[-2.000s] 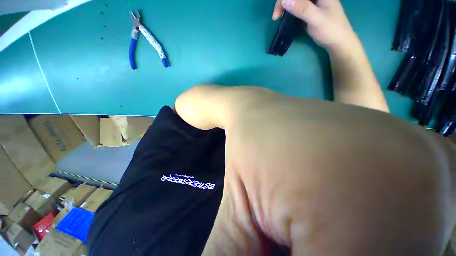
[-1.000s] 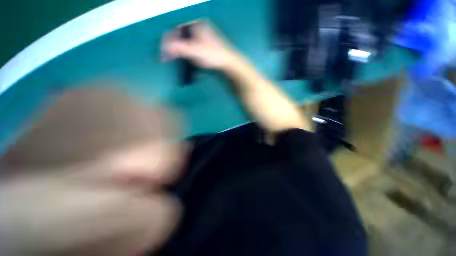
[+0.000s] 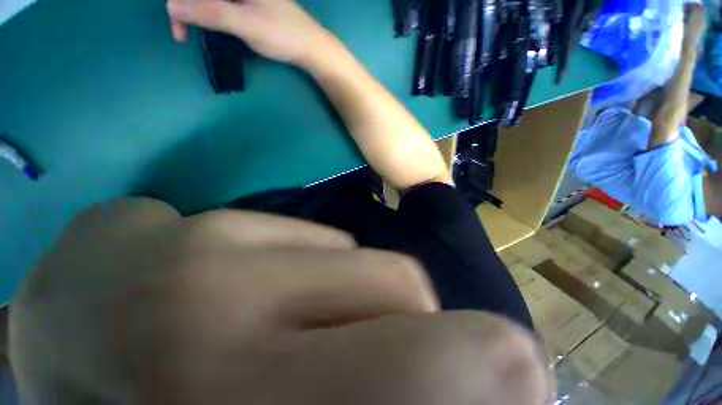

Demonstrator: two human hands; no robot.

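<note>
A long black handle shell (image 3: 222,67) lies under my right hand (image 3: 247,22) at the top left of the bench. My right hand's fingers are around its far end, which the hand hides. A large, blurred bare-skinned shape, apparently my left hand (image 3: 277,308), is very close to the camera and fills the lower left and middle. Its fingers cannot be made out clearly, nor whether it holds anything. Many loose black shells (image 3: 475,55) lie in a pile at the bench's top right.
The green bench (image 3: 103,103) bears cutters (image 3: 17,157), cut off at the left edge. A blue plastic bag (image 3: 625,35) lies beyond the pile. An open carton (image 3: 538,166) with black pieces stands below the bench edge. A person in light blue (image 3: 633,162) and brown boxes are at right.
The view has swung to the right, bringing the carton and the other person into sight. My right hand still has the black shell. The near blurred shape now spreads across the lower left.
</note>
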